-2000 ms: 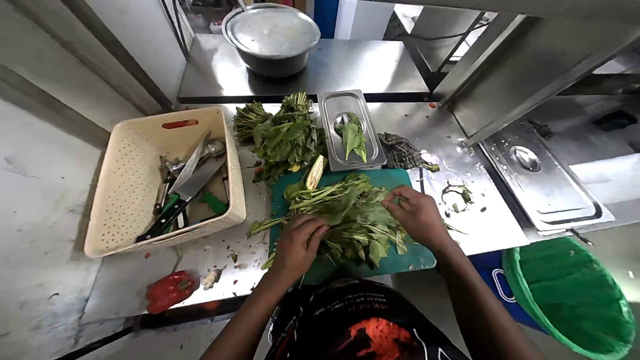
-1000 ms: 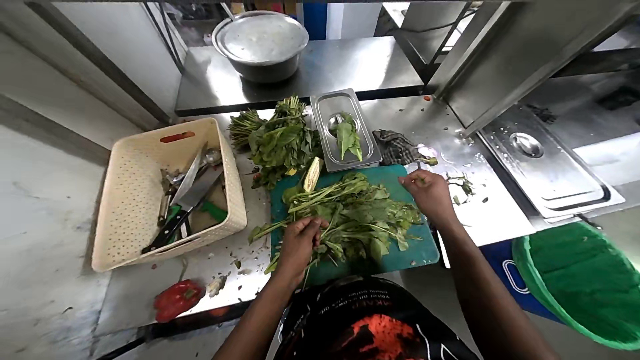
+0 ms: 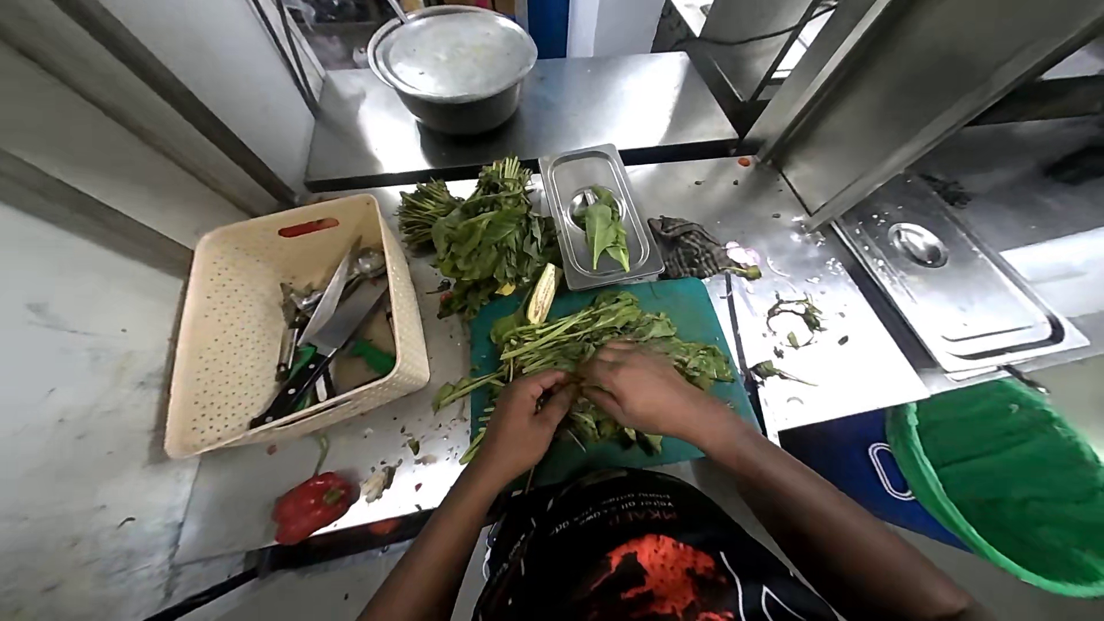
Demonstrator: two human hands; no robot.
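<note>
Leafy greens with long stems (image 3: 561,341) lie spread over a green cutting board (image 3: 694,302). My left hand (image 3: 535,410) and my right hand (image 3: 634,384) meet over the near middle of the greens, fingertips close together and bent among the leaves. What the fingers pinch is hidden. A pale cut vegetable piece (image 3: 542,294) rests at the board's back edge. Behind the board, bundled greens (image 3: 492,233) lie on the steel counter beside a steel pan (image 3: 569,259) that holds a few leaves (image 3: 605,228) and a spoon or ladle bowl.
At left stands a cream plastic basket (image 3: 216,345) with knives (image 3: 323,336) and utensils. A red pepper (image 3: 312,507) lies at the counter's near edge. A lidded pot (image 3: 457,60) is on the back shelf. A dark cloth (image 3: 690,246), scraps, a steel lid (image 3: 957,276) and a green-lined bin (image 3: 1000,483) are right.
My right hand has moved left from the board's right edge onto the greens, where it now meets my left hand.
</note>
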